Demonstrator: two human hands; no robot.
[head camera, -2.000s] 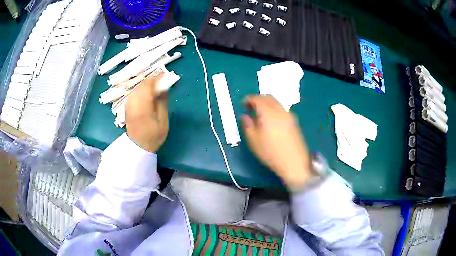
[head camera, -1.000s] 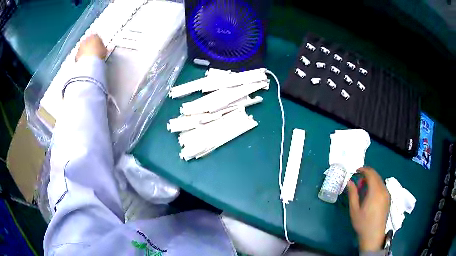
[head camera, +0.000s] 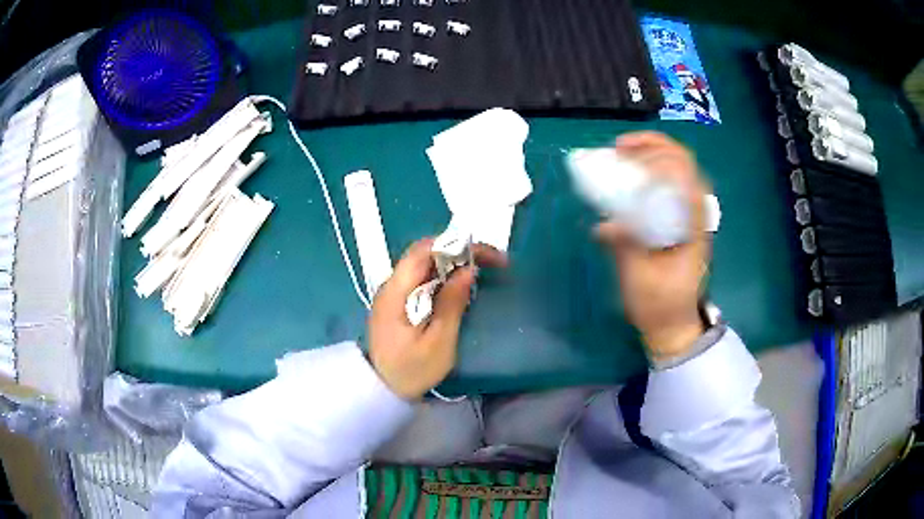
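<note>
My left hand (head camera: 420, 329) holds a few white tube housings (head camera: 452, 249) near the middle of the green mat, their open ends showing between thumb and fingers. My right hand (head camera: 659, 238) is blurred and holds a white squeeze bottle (head camera: 633, 198) above the mat, to the right of my left hand. The bottle is tilted, its narrow end up and left; its details are blurred. A crumpled white cloth (head camera: 484, 172) lies just behind my left hand. A long white bar (head camera: 368, 223) lies left of it, beside a thin white cord (head camera: 326, 188).
Loose white pieces (head camera: 208, 218) lie piled at left, near a blue fan (head camera: 157, 71). A black tray (head camera: 527, 61) with small inserts is at the back. A black tray (head camera: 851, 243) with white tubes is at right. A wrapped bulk tray (head camera: 61, 233) is far left.
My left hand has come back from the wrapped tray at far left and now holds housings. My right hand has lifted the bottle off the mat. The view has turned right.
</note>
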